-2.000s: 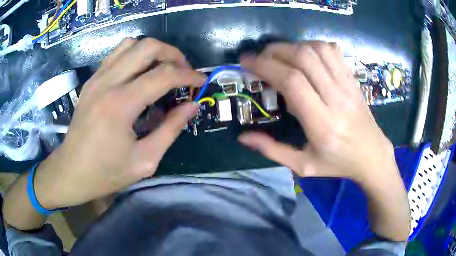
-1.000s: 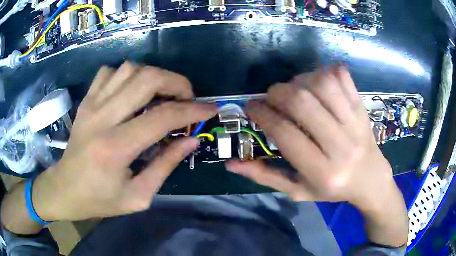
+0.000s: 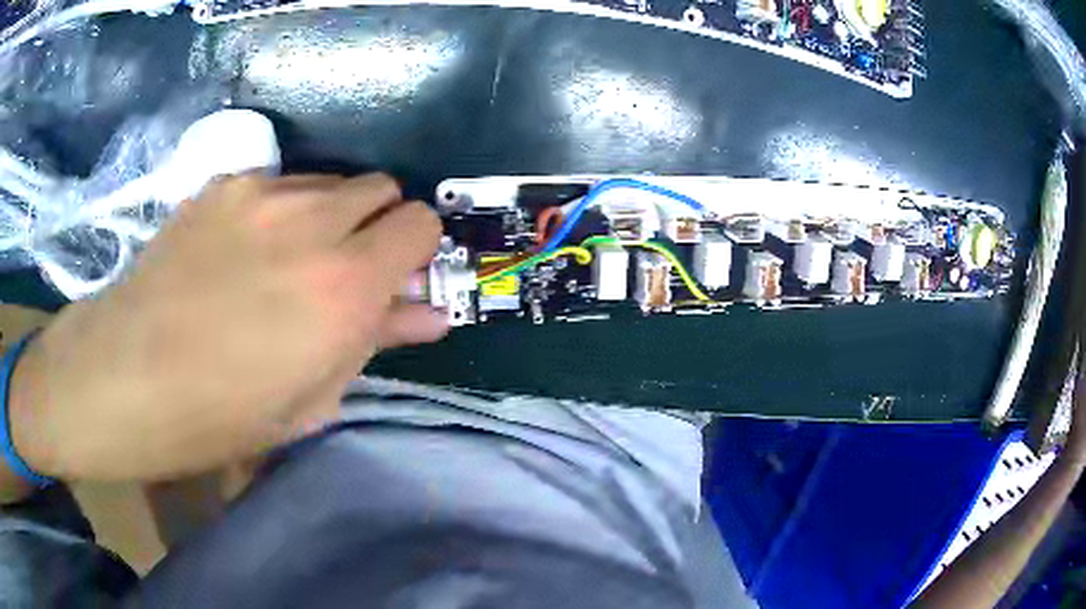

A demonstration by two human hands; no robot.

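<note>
The open power strip housing point(image 3: 786, 190) lies across the mat with its dark circuit board showing. My left hand point(image 3: 274, 297) is at its left end, fingers closed on the white strain relief point(image 3: 451, 283) where the cord enters. The blue wire point(image 3: 637, 186) arches over the board's upper edge. The yellow-green wire point(image 3: 676, 259) curves along the board, and a short brown wire point(image 3: 548, 223) shows near the cord end. White blocks and coppery contacts stand in a row. My right hand is out of the picture; only a forearm shows at the lower right edge.
Another strip housing point(image 3: 572, 10) lies beyond, at the top. A white plug point(image 3: 226, 140) and clear plastic bag point(image 3: 72, 220) are at the left. A blue crate point(image 3: 822, 512) is lower right. A thick pale cord or tube point(image 3: 1034, 297) runs down the right side.
My right hand has left the board and gone out of the picture. My left hand has moved from the wires to the strain relief. More of the strip is uncovered.
</note>
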